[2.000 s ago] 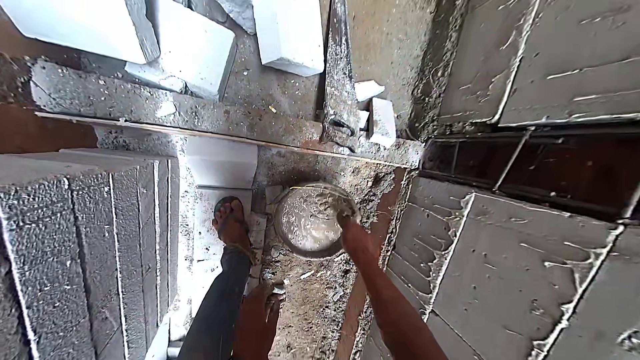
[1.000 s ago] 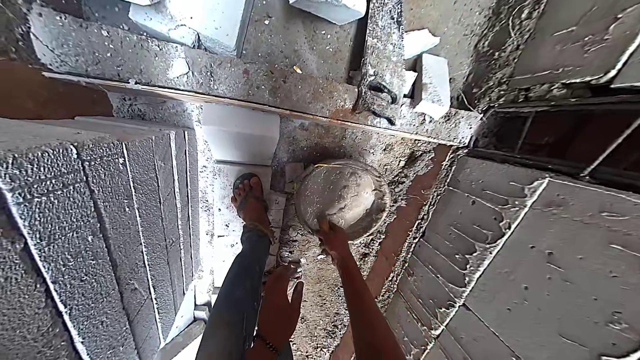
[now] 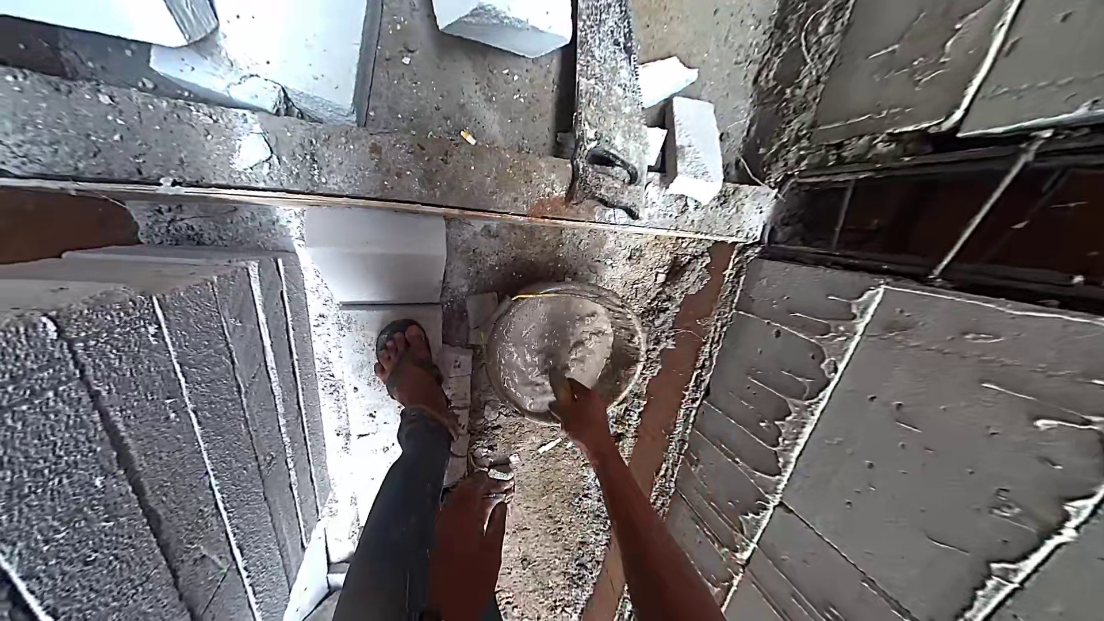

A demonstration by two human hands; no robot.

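Observation:
A round pan of wet grey mortar (image 3: 526, 345) stands on the dirty ground at the centre. My right hand (image 3: 580, 412) is closed around the handle of a tool at the pan's near edge; the tool's head is sunk in or hidden by the mortar, so its kind cannot be told. Lower down, my left hand (image 3: 470, 535) hangs beside my leg with nothing in it, thumb apart from the other fingers. My sandalled foot (image 3: 410, 358) rests on a pale block left of the pan.
Stacked lightweight blocks (image 3: 224, 405) rise at the left. A block wall with smeared mortar joints (image 3: 931, 414) stands at the right. Beyond a concrete ledge (image 3: 414, 172) lie white blocks (image 3: 509, 21), a handsaw with a black handle (image 3: 608, 95) and broken block pieces (image 3: 694, 142).
My right hand has moved from the pan's right side to its near edge, still gripping the tool. My left hand, out of clear view at first, now shows beside my leg.

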